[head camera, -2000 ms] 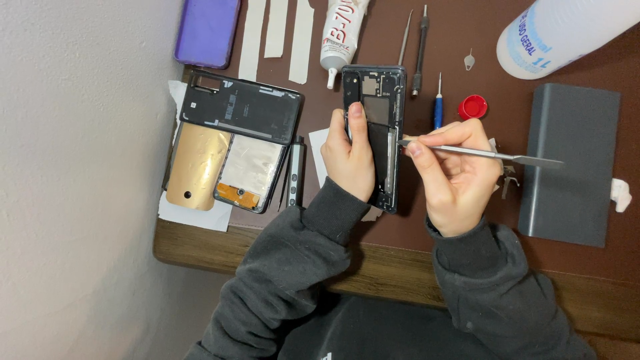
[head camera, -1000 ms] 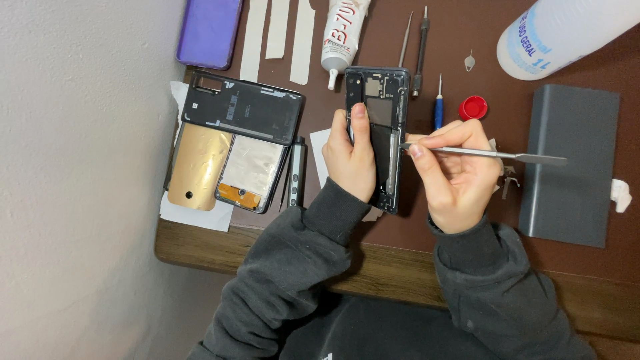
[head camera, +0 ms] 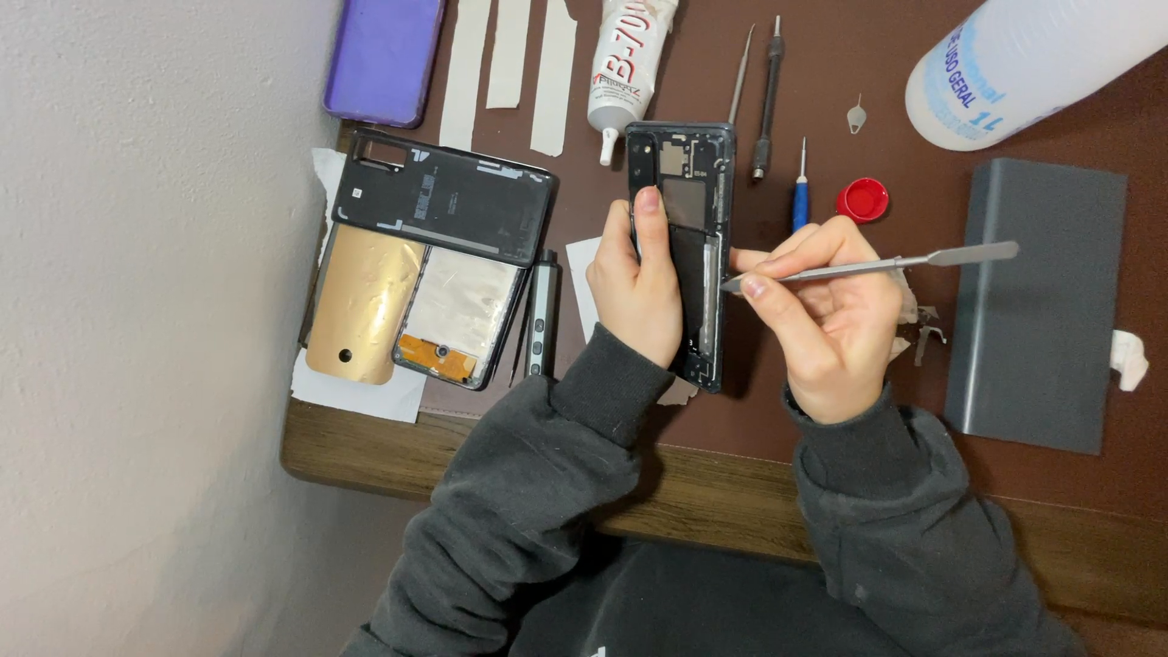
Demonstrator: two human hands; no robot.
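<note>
My left hand [head camera: 643,278] grips the left side of an opened smartphone frame [head camera: 703,192], thumb across its inner face. In my right hand [head camera: 821,315] is a thin metal spatula tool [head camera: 972,255], held like a pen; its tip meets the phone's right edge, and its flat end points right. A glue tube [head camera: 625,68] lies just above the phone. To the left, a black phone back cover [head camera: 447,196] overlaps a display assembly [head camera: 461,306] with an orange flex part, beside a gold-coloured sheet [head camera: 365,301].
A blue-handled screwdriver [head camera: 800,201], red cap [head camera: 862,200], SIM eject pin [head camera: 856,117], hobby-knife handle [head camera: 768,100] and metal pick [head camera: 742,78] lie above my right hand. Right are a white bottle [head camera: 1013,68] and grey box [head camera: 1040,306]. A purple case [head camera: 383,59] and tape strips [head camera: 508,55] lie upper left.
</note>
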